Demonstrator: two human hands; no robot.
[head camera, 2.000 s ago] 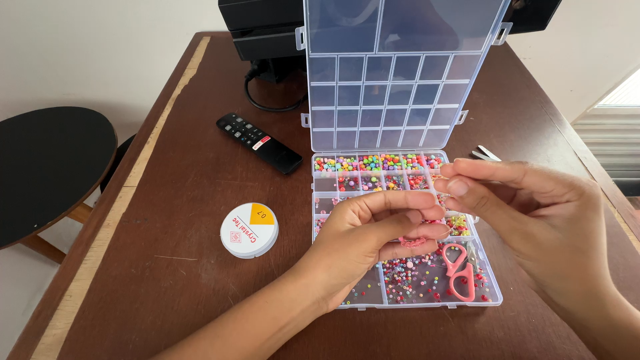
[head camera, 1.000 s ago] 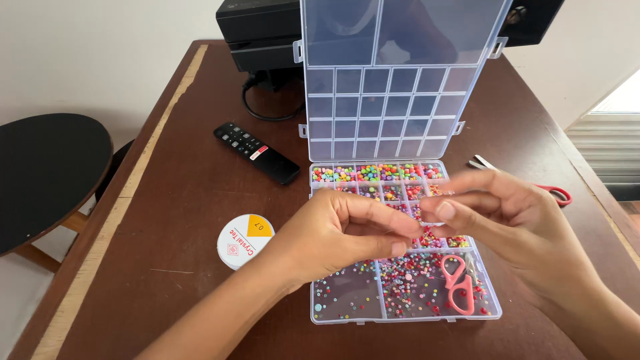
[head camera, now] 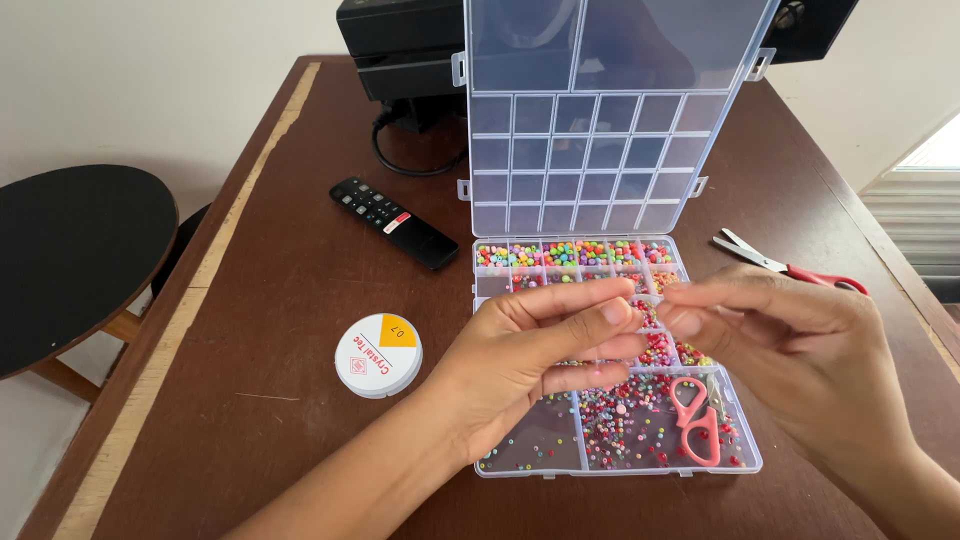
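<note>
My left hand (head camera: 555, 341) is above the clear plastic bead box (head camera: 480, 469), its thumb and forefinger pinched at what seems a thin clear thread, with tiny pink beads partly visible by the lower fingers. Close by on the right, my right hand (head camera: 772, 337) pinches thumb against forefinger; the thread between the hands is too fine to follow. Colourful beads (head camera: 559, 255) fill the box's small compartments. Pink-handled scissors (head camera: 701, 427) lie among small beads (head camera: 622, 420) in a large front compartment. The spool of clear cord (head camera: 377, 355) lies left of my left hand.
The box's divided lid (head camera: 585, 161) stands raised behind it. Red-handled scissors (head camera: 787, 268) lie behind my right hand. A black remote control (head camera: 394, 223) is at the left, before a black device with a cable (head camera: 405, 52). A round black stool (head camera: 75, 255) stands beside the brown table (head camera: 262, 450).
My hands have shifted, and the fingers of my left hand are more spread than a second ago. The red-handled scissors, partly covered earlier, show more fully.
</note>
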